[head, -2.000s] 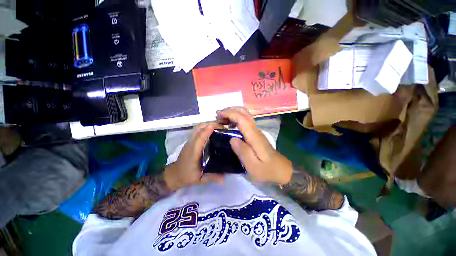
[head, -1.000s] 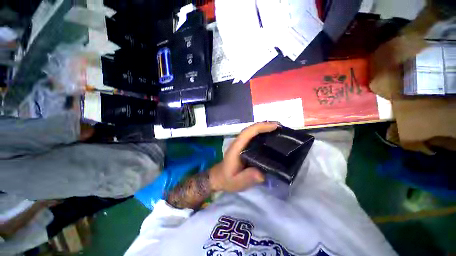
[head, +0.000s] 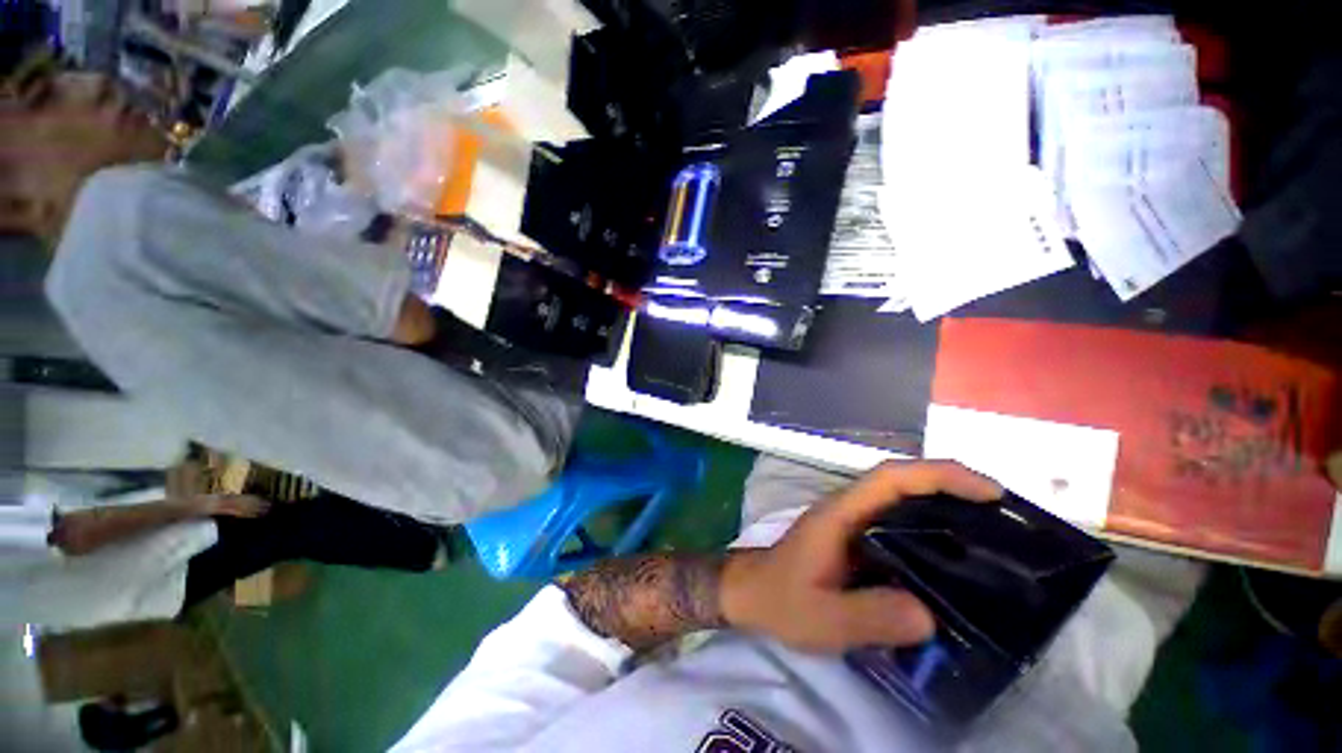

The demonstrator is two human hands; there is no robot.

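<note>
A black glossy folding carton (head: 1001, 589) is in my left hand (head: 824, 566) over my lap, just in front of the table edge. My thumb lies on its near side and my fingers go round its far side. The carton looks boxed up and tilted. My right hand is not clearly in view; a small bit of skin shows at the right edge, and I cannot tell whose it is. Flat carton blanks (head: 751, 221) with a blue upright product picture lie on the table. Loose white leaflets (head: 971, 162) are spread beside them.
Open boxes (head: 567, 221) with pale flaps stand in rows at the left. An orange-red printed sheet (head: 1177, 427) lies along the table edge. A clear plastic bag (head: 398, 140) is farther left. A blue stool (head: 589, 508) and a seated person's grey-clothed leg (head: 295, 353) are at the left.
The view has turned left and tilted. Two seconds ago both hands held the carton; since then my right hand has left it. The carton stays in my left hand, now lower right in view.
</note>
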